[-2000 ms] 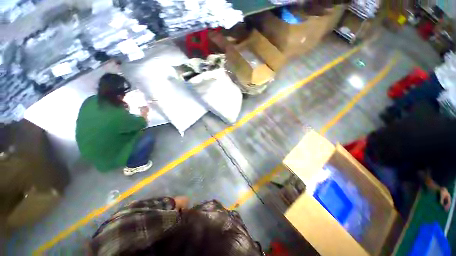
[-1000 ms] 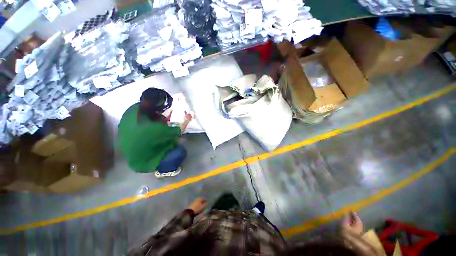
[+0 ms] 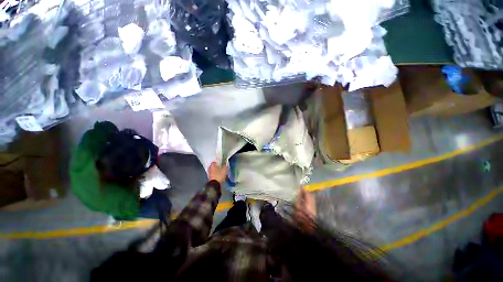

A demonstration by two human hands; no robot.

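A woven off-white sack (image 3: 267, 173) stands on the floor in front of my feet, its mouth partly open with a dark gap and some blue at the lining. My left hand (image 3: 218, 172) is at the left edge of the sack's mouth and grips it. My right hand (image 3: 305, 204) is beside the sack's lower right side, blurred and partly hidden by hair, so I cannot tell if it holds the sack. The sack's contents are hidden.
A crouching person in green (image 3: 99, 171) is close on the left, by a large white sheet (image 3: 193, 118). An open carton (image 3: 390, 118) stands right of the sack. Bagged goods (image 3: 309, 41) cover the bench ahead. A yellow floor line (image 3: 380, 173) crosses the aisle.
I have moved across the aisle to the sack, and the bench looks closer. My left hand has reached the sack's mouth and my right hand has come to its side. The crouching person's head is lower.
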